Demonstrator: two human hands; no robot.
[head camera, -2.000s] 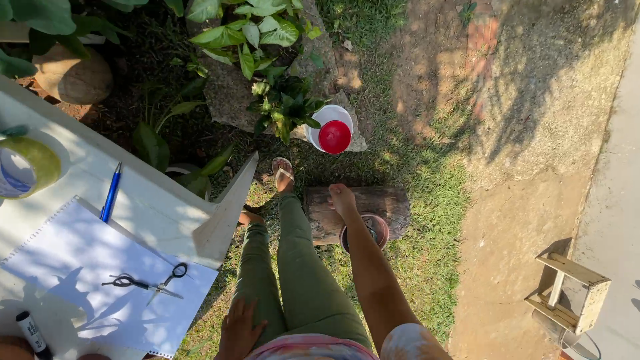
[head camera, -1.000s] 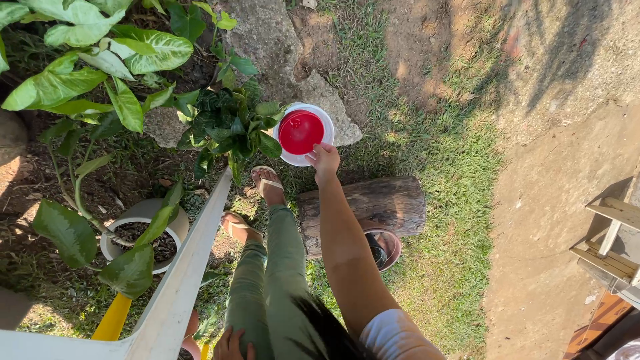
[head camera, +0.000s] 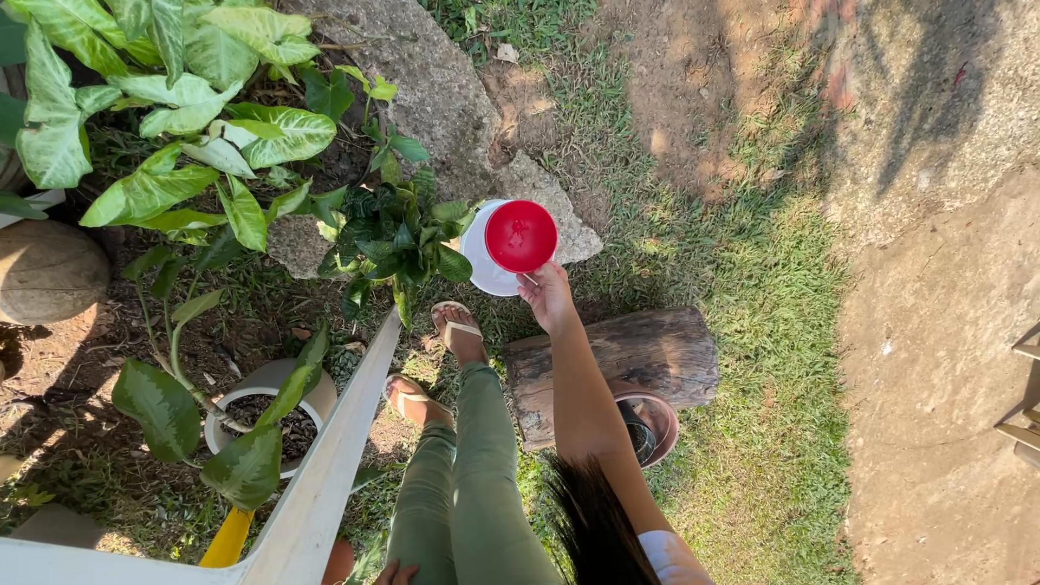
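Observation:
My right hand (head camera: 546, 294) grips the near rim of a red plastic bowl (head camera: 521, 236), tilted so that its inside faces me. The bowl is over a white bucket (head camera: 487, 272), whose left and lower parts show; the bowl hides the rest. Small wet-looking marks show inside the bowl. Only the fingers of my left hand (head camera: 396, 574) show at the bottom edge, against the green trousers on my thigh; whether they hold anything is hidden. Dark-leaved foliage (head camera: 398, 240) grows just left of the bucket.
A wooden log (head camera: 650, 349) lies below the bucket, with a round pot (head camera: 666, 426) beside it. A white table edge (head camera: 325, 471) slants in at lower left, near a potted plant (head camera: 321, 398). Stone slabs (head camera: 431, 81) and broad-leaved plants (head camera: 276, 134) are at the upper left.
My right hand has moved from near the log to the bucket and taken hold of the red bowl, which now sits off the bucket's middle. The view has swung away from the table top.

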